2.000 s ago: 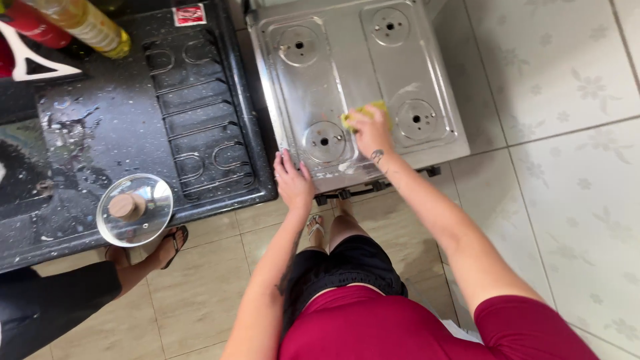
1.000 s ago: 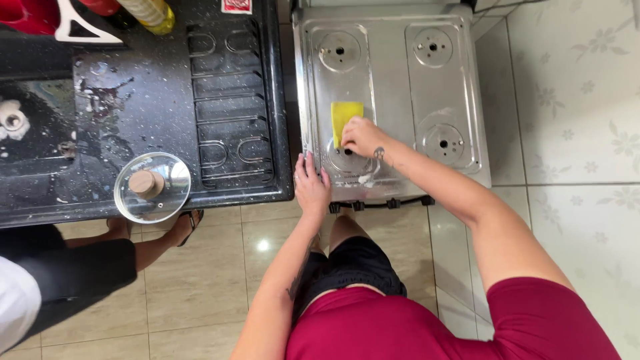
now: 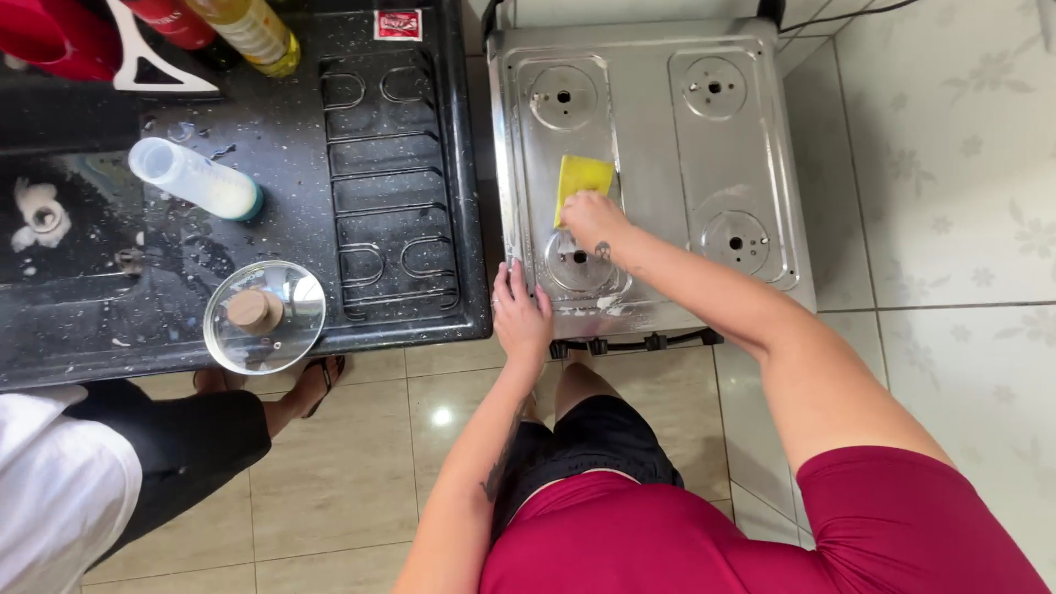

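Note:
My right hand (image 3: 592, 221) grips a yellow sponge cloth (image 3: 584, 176) on the left half of a stainless steel stove top (image 3: 648, 165), just above the front left burner opening. Whitish suds lie around that opening and near the front edge. My left hand (image 3: 523, 318) rests with spread fingers on the stove's front left corner and holds nothing. Black control knobs (image 3: 656, 341) line the front of the stove.
A black speckled counter (image 3: 289, 148) at left bears a wire pan grate (image 3: 388, 172), a glass lid (image 3: 285, 338), a translucent squeeze bottle (image 3: 196, 177), an oil bottle (image 3: 256, 37) and a red packet (image 3: 398, 25). Another person (image 3: 173, 462) stands at the sink. A cable (image 3: 850, 15) runs behind the stove.
The cloth has moved from the middle of the stove top to its left half since the first frame. A translucent bottle now stands on the counter where earlier frames show none.

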